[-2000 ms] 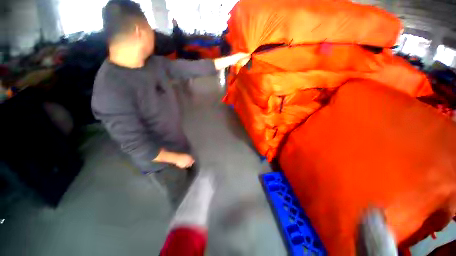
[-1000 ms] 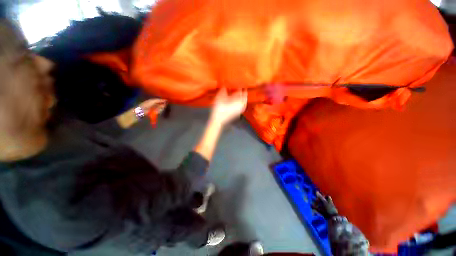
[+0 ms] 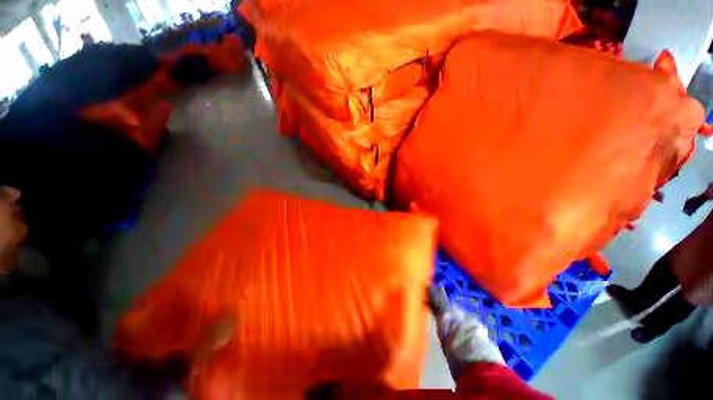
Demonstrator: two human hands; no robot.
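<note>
A large orange sack [image 3: 313,285] fills the lower middle, close in front of me, its left part blurred. My right hand [image 3: 439,303], in a grey glove with a pale sleeve cover, is at this sack's right edge; whether the fingers grip it is unclear. My left hand is not visible. Another big orange sack [image 3: 532,156] leans against the stacked orange sacks [image 3: 328,70] and rests over a blue pallet [image 3: 559,301].
A person in dark clothing [image 3: 39,336] is at the left edge, partly cut off. Black bags [image 3: 70,141] are piled at the left. Grey floor [image 3: 211,156] runs between them and the stack. Another person's legs [image 3: 664,312] are at the right.
The top orange sack has come off the stack, down and towards me. My right hand has moved from above the pallet's edge to beside this sack. The other person is now further left.
</note>
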